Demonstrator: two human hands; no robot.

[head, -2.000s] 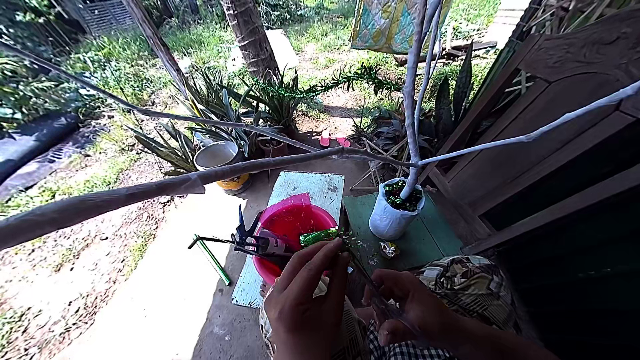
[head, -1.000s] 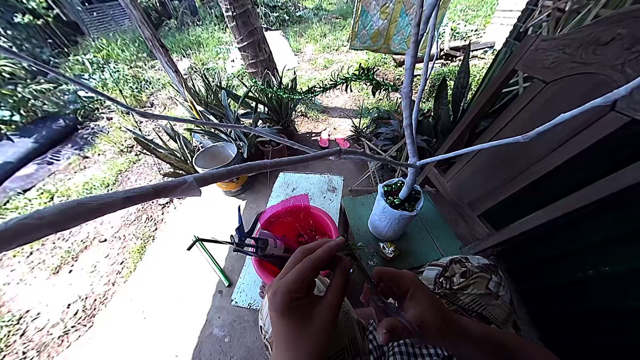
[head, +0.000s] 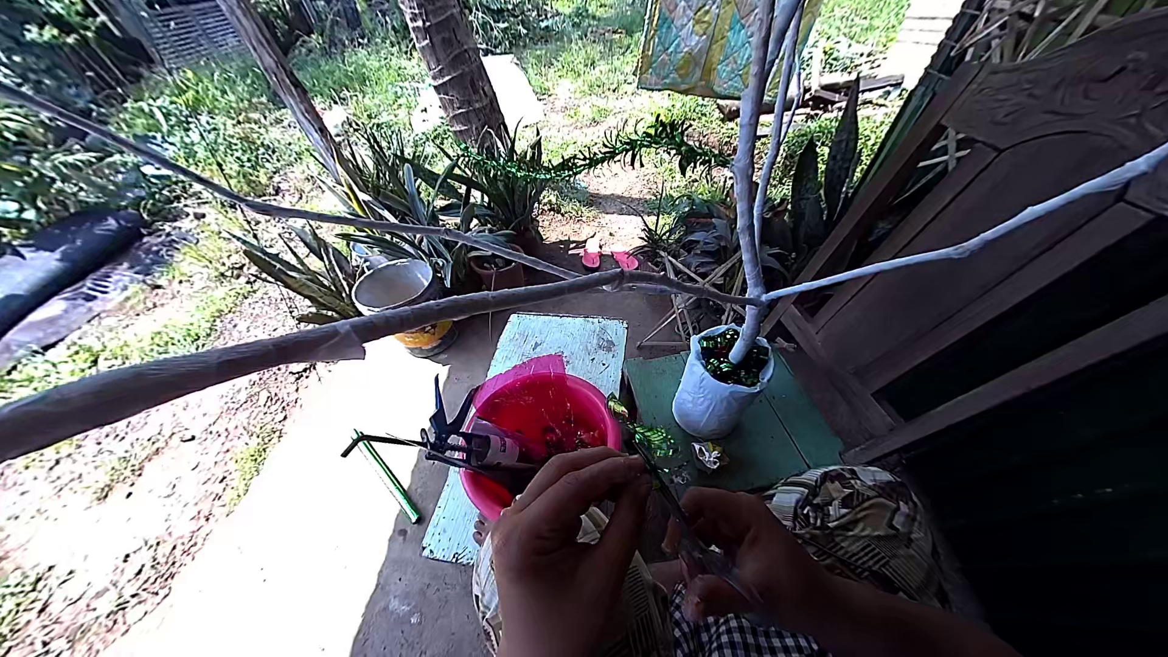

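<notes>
My left hand point(head: 570, 543) is in the lower middle, thumb and fingertips pinched on a piece of green foil tinsel point(head: 650, 440), which sticks out beyond the fingers. Close on its right, my right hand point(head: 757, 557) is closed around scissors point(head: 680, 511), their dark blades reaching toward the left fingertips. Just beyond the left hand stands a pink plastic basin point(head: 598, 411) with shiny bits inside. A caulking gun point(head: 465, 444) lies across the basin's left side. To the right, a white-wrapped pot point(head: 710, 406) holds a pale bare branch and green tinsel.
Long branches point(head: 246, 360) cross the view in front of me. A pale blue board point(head: 584, 336) lies under the basin and a green board point(head: 803, 438) under the pot. A green striped tube point(head: 388, 479) lies on the left. A carved wooden panel point(head: 1022, 173) stands at right.
The green tinsel, bunched over the basin two seconds ago and mostly hidden one second ago, now shows to the right of the left fingertips. Both hands have stayed close together.
</notes>
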